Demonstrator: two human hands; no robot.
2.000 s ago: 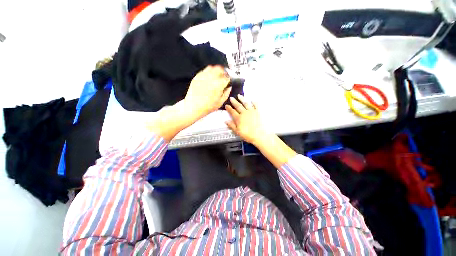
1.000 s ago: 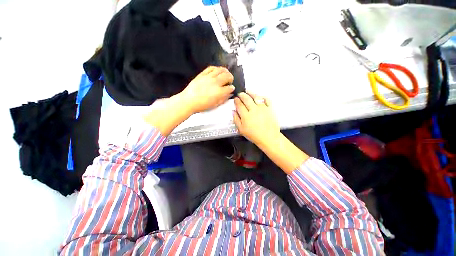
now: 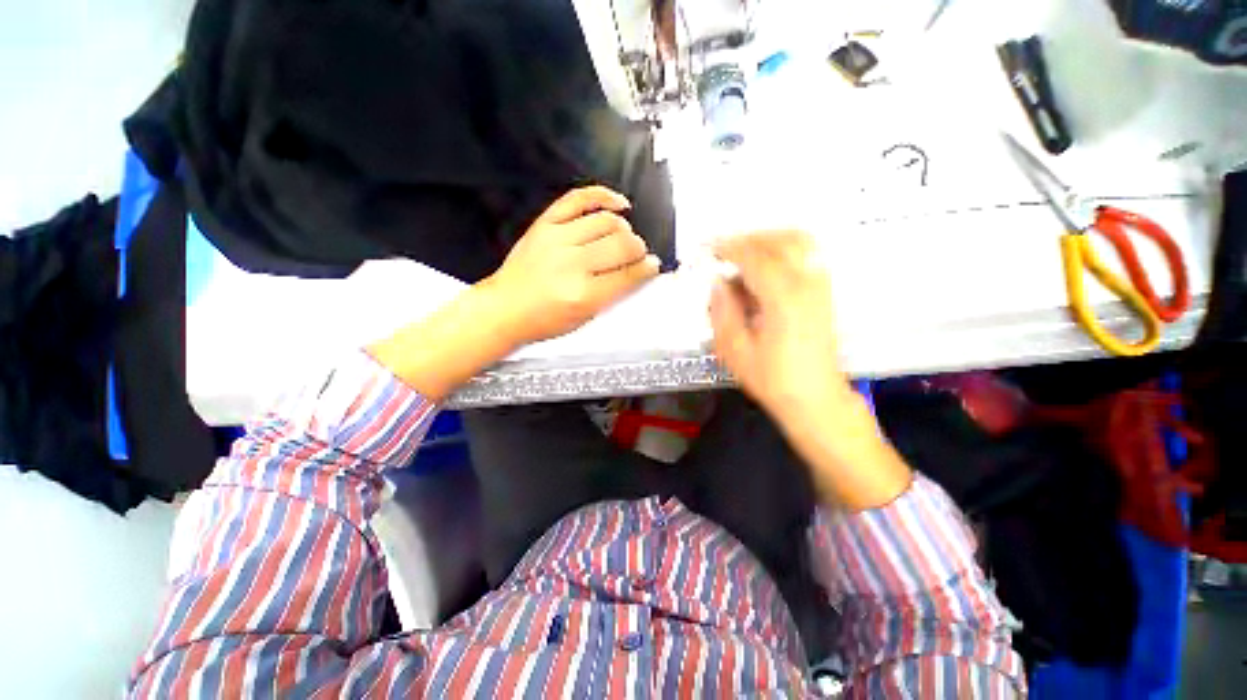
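Note:
A large black garment lies bunched on the white sewing table, left of the needle area. Its right edge runs by the presser foot of the sewing machine. My left hand holds the near edge of the garment between thumb and fingers. My right hand is just right of the garment's edge, blurred, with its fingers curled; whether it pinches anything is unclear. A grey-blue cylindrical part stands beside the foot.
Scissors with red and yellow loops lie at the right, with black snips behind them. A small curved dark piece lies on the table. A ruled strip runs along the front edge. Black pieces hang at far left.
The view has moved closer to the table. My right hand has moved off the fabric edge to the right. My left hand stays at the garment's near edge.

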